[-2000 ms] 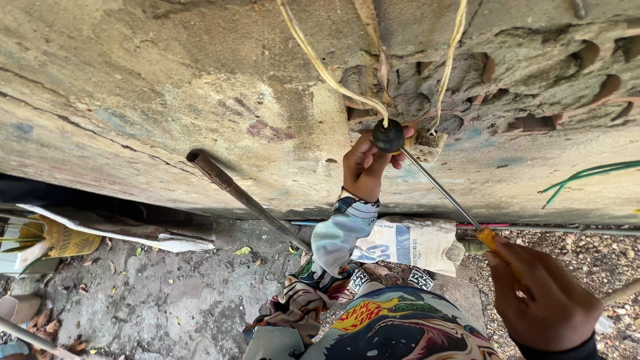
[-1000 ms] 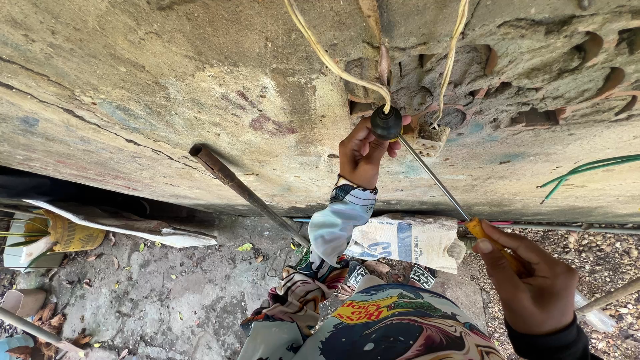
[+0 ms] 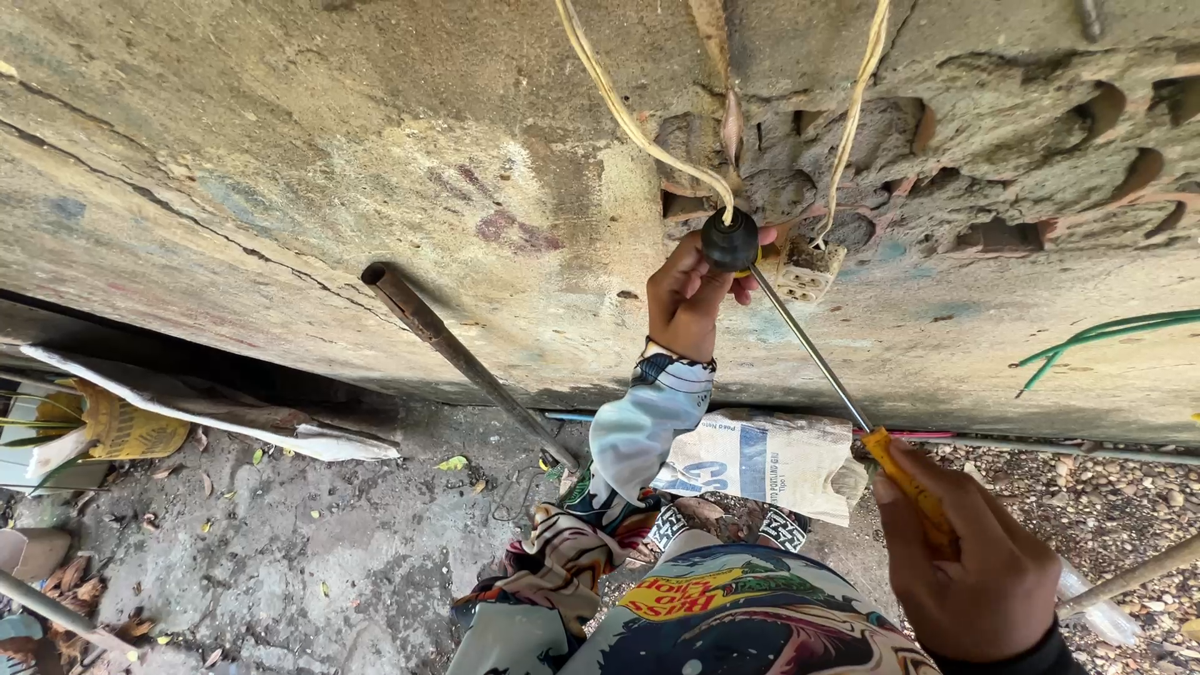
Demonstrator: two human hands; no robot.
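Note:
My left hand (image 3: 689, 295) holds a round black fitting, perhaps a lamp socket (image 3: 729, 242), near the wall. A pale twisted electrical cord (image 3: 647, 141) enters its top. My right hand (image 3: 970, 553) grips the yellow handle of a screwdriver (image 3: 816, 352), whose shaft slants up to the lower right side of the fitting. The tip is hidden there. Just right of my left hand, a second pale cord (image 3: 848, 141) runs down to a small cream-coloured box (image 3: 808, 270) at the wall.
Broken hollow bricks (image 3: 1003, 234) show in the wall. A rusty metal pipe (image 3: 469, 366) leans at left. Green wires (image 3: 1106, 330) stick out at right. A paper cement sack (image 3: 769, 459) lies at the wall's foot, and a yellow bucket (image 3: 141, 427) stands far left.

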